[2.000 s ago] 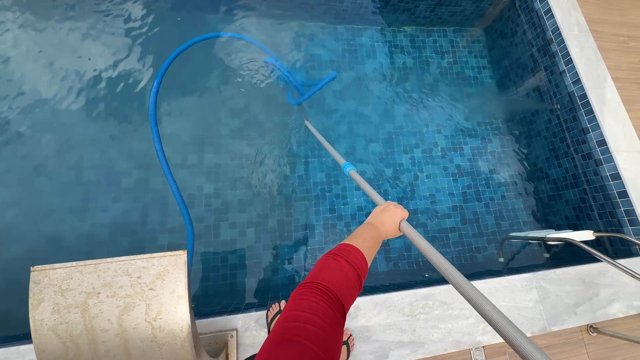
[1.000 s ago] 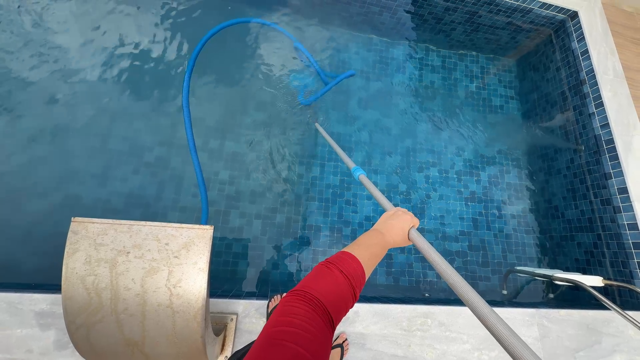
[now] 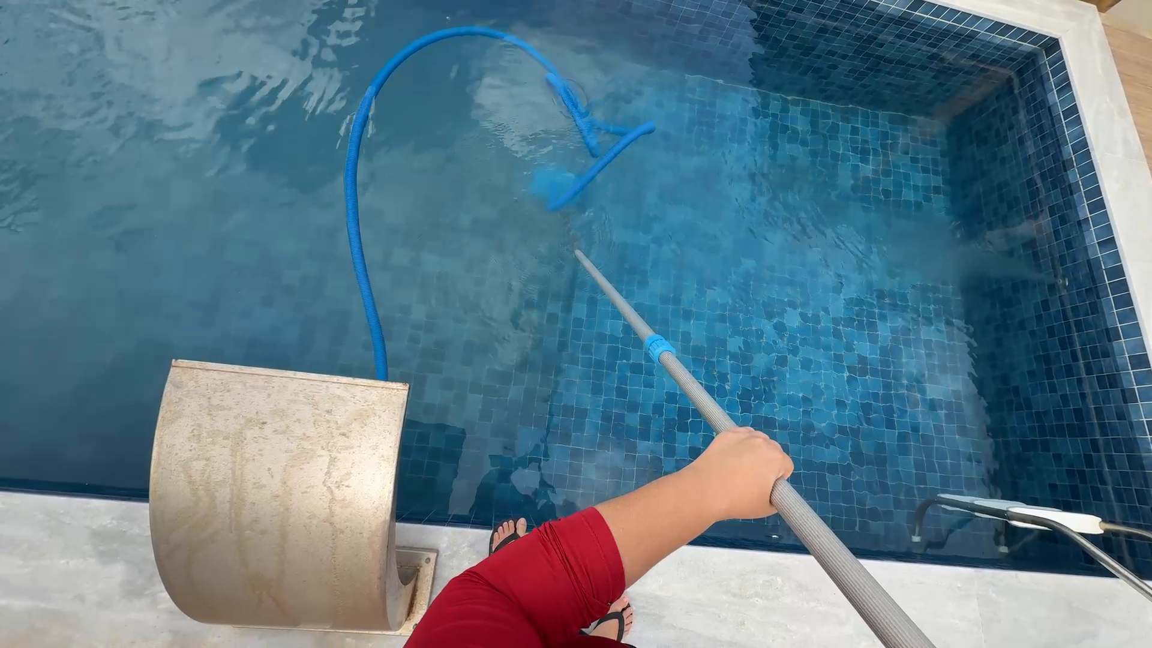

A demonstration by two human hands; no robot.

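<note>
My left hand (image 3: 742, 472), at the end of a red sleeve, is closed around a grey ribbed telescopic pole (image 3: 837, 562). The pole slants from the lower right edge up into the pool water, with a blue collar (image 3: 659, 347) beyond my hand. Its far end fades from sight under the water near a blurry blue shape (image 3: 551, 183). A blue hose (image 3: 354, 198) curves in a large arc through the pool, with more bent blue tubing (image 3: 612, 162) beyond the pole's visible end. My right hand is out of view.
A curved, stained metal pool spout (image 3: 279, 495) stands at lower left on the pale stone coping (image 3: 765, 594). My sandalled feet (image 3: 508, 533) are close to the pool edge. Metal ladder rails with a white step (image 3: 1035, 515) are at the lower right. Blue tiled walls (image 3: 1044, 225) enclose the pool.
The view has shifted since the oldest frame. My left hand has stayed closed on the pole and now sits somewhat farther from the blue collar than a second ago.
</note>
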